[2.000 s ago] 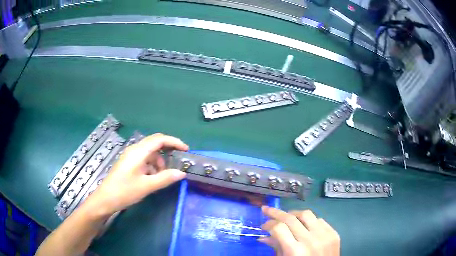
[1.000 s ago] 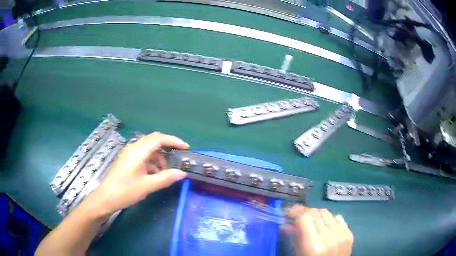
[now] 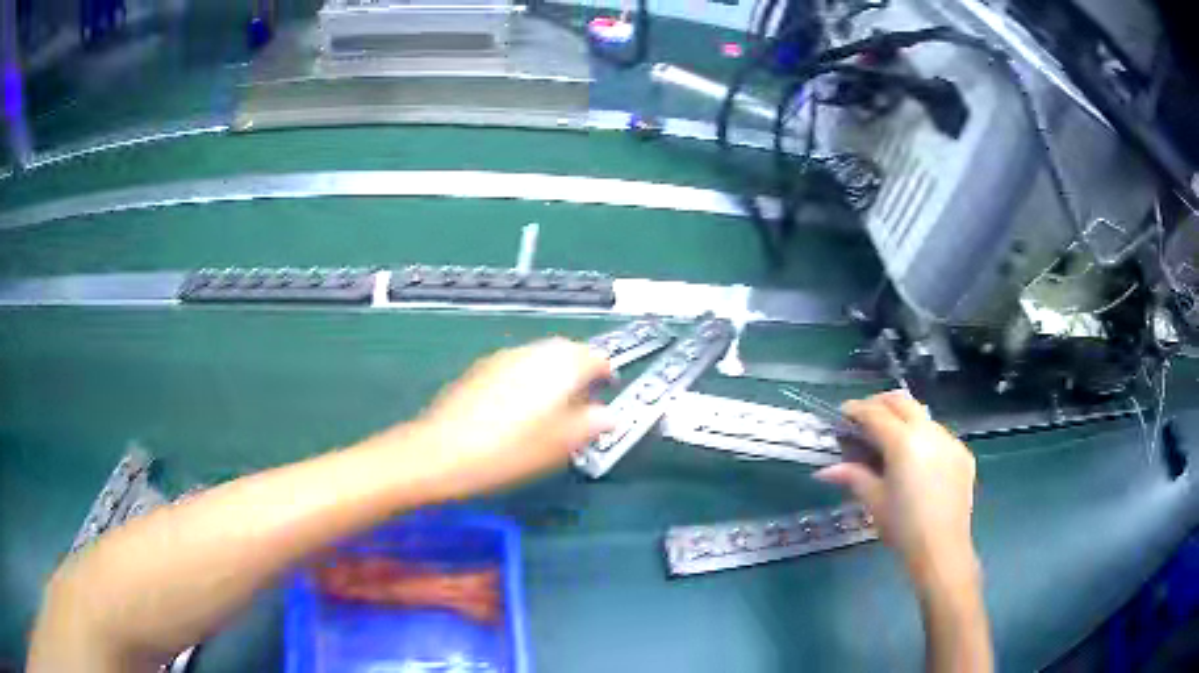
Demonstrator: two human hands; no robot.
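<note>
My left hand [image 3: 533,401] is blurred, thumb and fingers apart, at the left edge of a grey bar [image 3: 658,398] with round components. Another bar [image 3: 631,342] lies partly behind its fingers. My right hand [image 3: 918,467] holds thin tweezers [image 3: 813,402] pointing left. Its fingertips are over the right end of a third bar [image 3: 743,427]; whether they touch it is unclear. A fourth bar [image 3: 769,536] lies below, its right end against my right hand. The blue tray [image 3: 517,592] with a reddish-brown heap [image 3: 414,588] is at the bottom centre.
Two dark bars [image 3: 283,284] [image 3: 500,285] sit end to end on a metal rail [image 3: 79,289]. Other bars [image 3: 116,500] lie at lower left, partly behind my left forearm. A grey machine [image 3: 953,197] with black cables stands at right. A small pale tab [image 3: 529,247] stands behind the rail.
The view has turned right. My left hand has left the bar it held over the tray and moved to the loose bars. My right hand has moved up and right from the tray.
</note>
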